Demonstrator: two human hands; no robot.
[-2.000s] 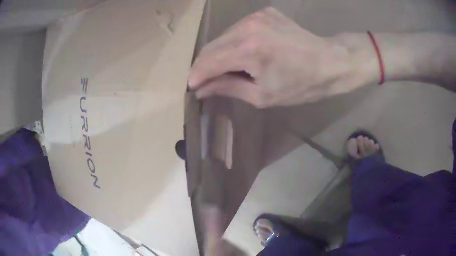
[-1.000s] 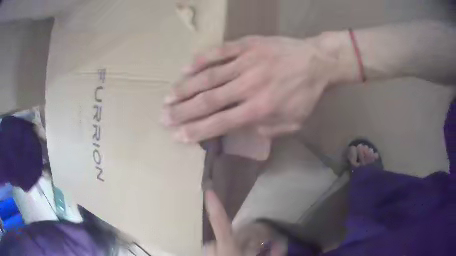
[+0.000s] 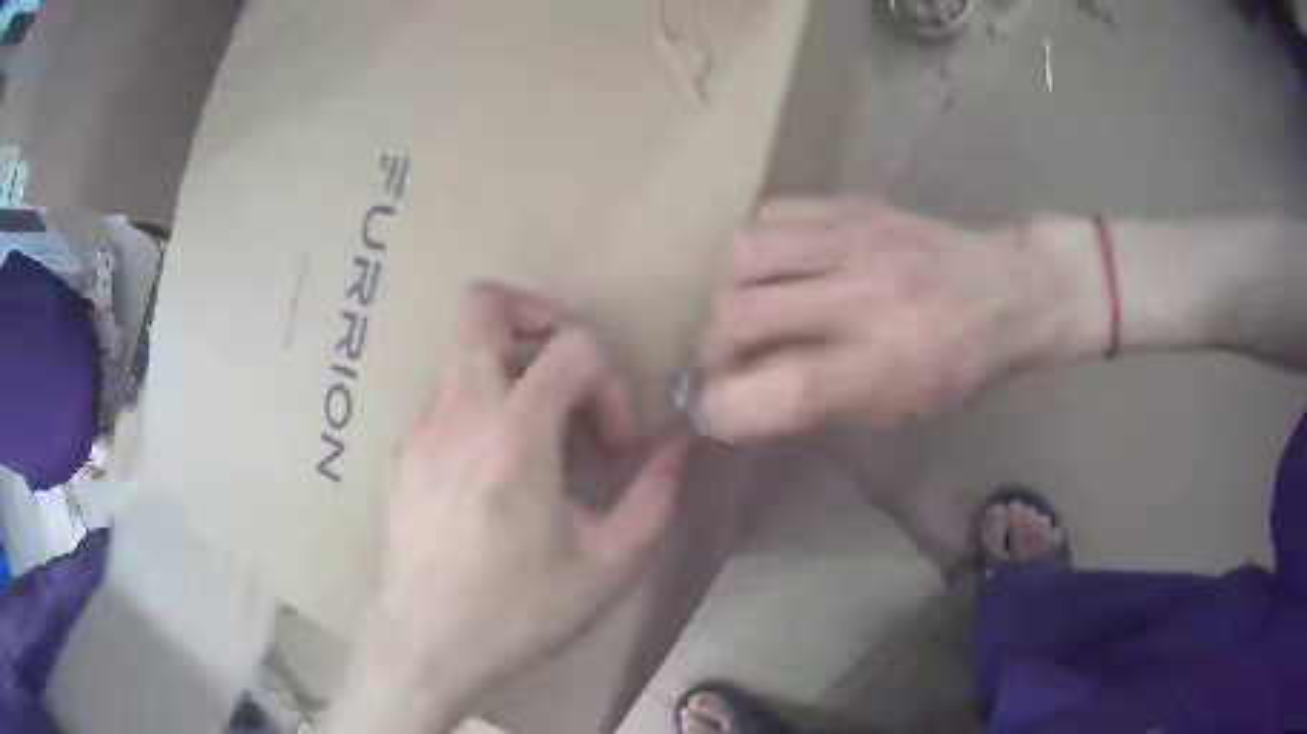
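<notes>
A large brown carton (image 3: 573,129) with dark "FURRION" print lies in front of me, its printed face up. My left hand (image 3: 502,473) reaches in from the bottom and rests over this face, fingers bent and apart, thumb toward the carton's right edge. Nothing shows in it. My right hand (image 3: 860,323), with a red string at the wrist, comes from the right. Its fingers are curled at that edge, beside my left thumb. A small dark spot (image 3: 688,390) shows at its fingertips. Blur hides whether it pinches a tab.
Two sandalled feet (image 3: 1021,528) and purple trouser legs show at the lower right. A person in purple (image 3: 46,373) is at the left edge. Brown cardboard (image 3: 136,108) stands at the upper left. A small round object (image 3: 932,15) lies at the top.
The carton face has shifted right and tilted in view. My left hand has come up from the bottom edge over the face. My right hand has drawn back from flat on the face to the edge.
</notes>
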